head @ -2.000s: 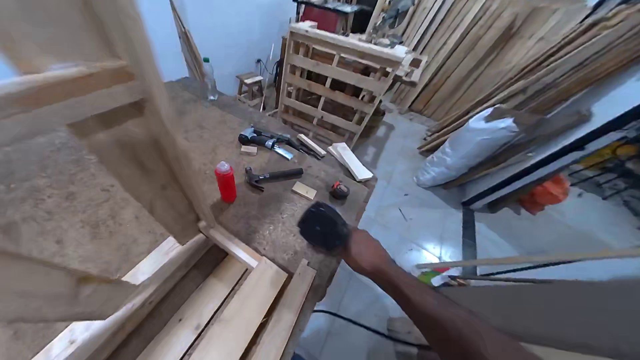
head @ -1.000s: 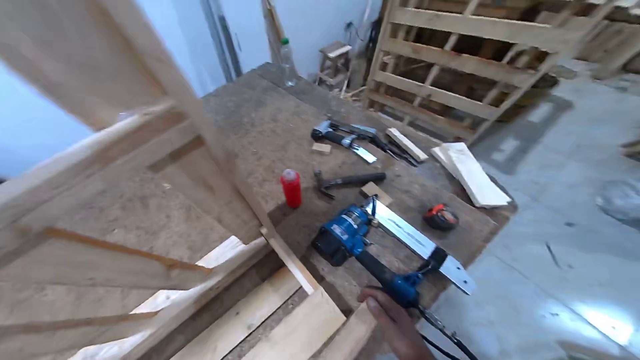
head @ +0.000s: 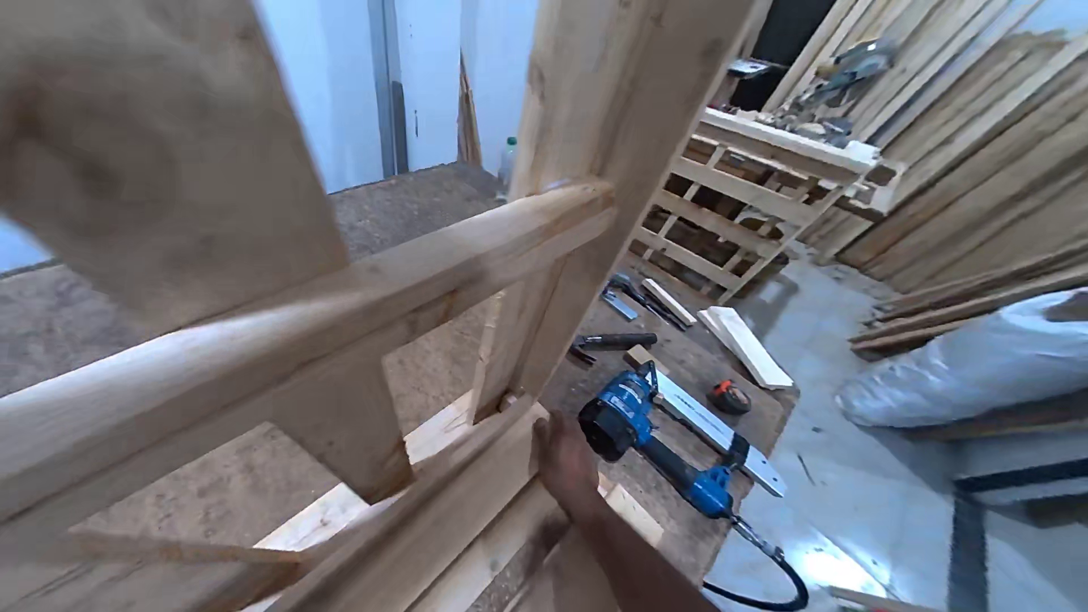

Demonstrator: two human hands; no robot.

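My right hand (head: 563, 455) reaches in from the bottom and rests against the end of a lower board (head: 476, 501) of a wooden frame, by the foot of its upright post (head: 595, 127); its fingers are partly hidden. A rail (head: 408, 272) joins the post from the left. Just right of the hand a blue pneumatic nailer (head: 625, 408) lies on the workbench, its hose hanging over the edge. A claw hammer (head: 616, 341), a small wood block (head: 639, 357) and a tape measure (head: 729, 397) lie beyond. My left hand is out of view.
Pale offcuts (head: 748, 347) lie near the bench edge (head: 786, 416). Behind stands a slatted wooden frame (head: 731, 204). Long boards (head: 977, 153) lean at the right, with a white plastic-wrapped bundle (head: 960, 365) below. A bottle (head: 507, 161) stands behind the post.
My right hand has let go of the nailer, which now lies on the bench, and has moved to the wooden frame's lower board beside the post. The view has shifted.
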